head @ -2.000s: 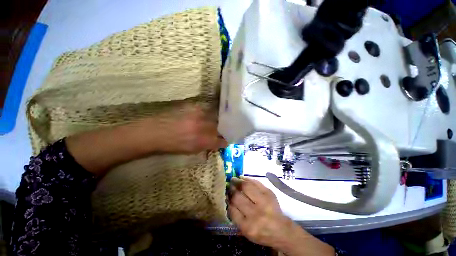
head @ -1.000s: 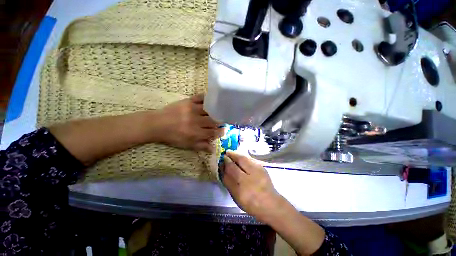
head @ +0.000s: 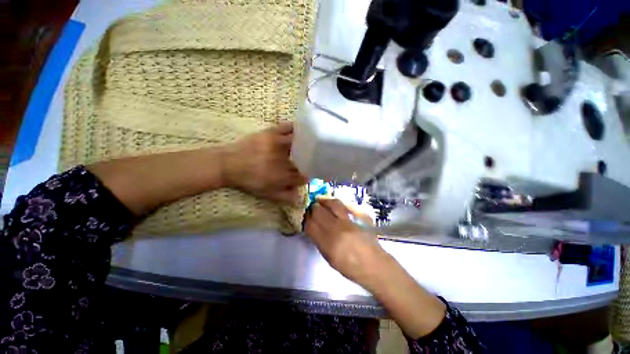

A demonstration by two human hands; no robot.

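A cream woven straw tote bag [head: 193,90] lies on the table left of the white sewing machine head [head: 366,131], its flat handle [head: 200,34] looped over the body. My left hand [head: 266,166] lies on the bag at its mouth, fingertips partly hidden by the machine head. My right hand [head: 342,231] pinches the bag's edge and the blue lining [head: 318,188] under the lit end of the head. Only a small patch of lining shows. The needle area is glaring and blurred.
The white table [head: 228,266] has a curved grey, ruler-marked front edge. Blue tape [head: 48,97] runs along its left side. A small dark and blue item [head: 601,265] lies at the table's right. A black fitting [head: 407,17] sits on top of the machine head.
Since two seconds ago, the bag's visible lining has shrunk to a small patch and the handles lie differently. Since one second ago, my right hand has moved slightly closer to the needle area.
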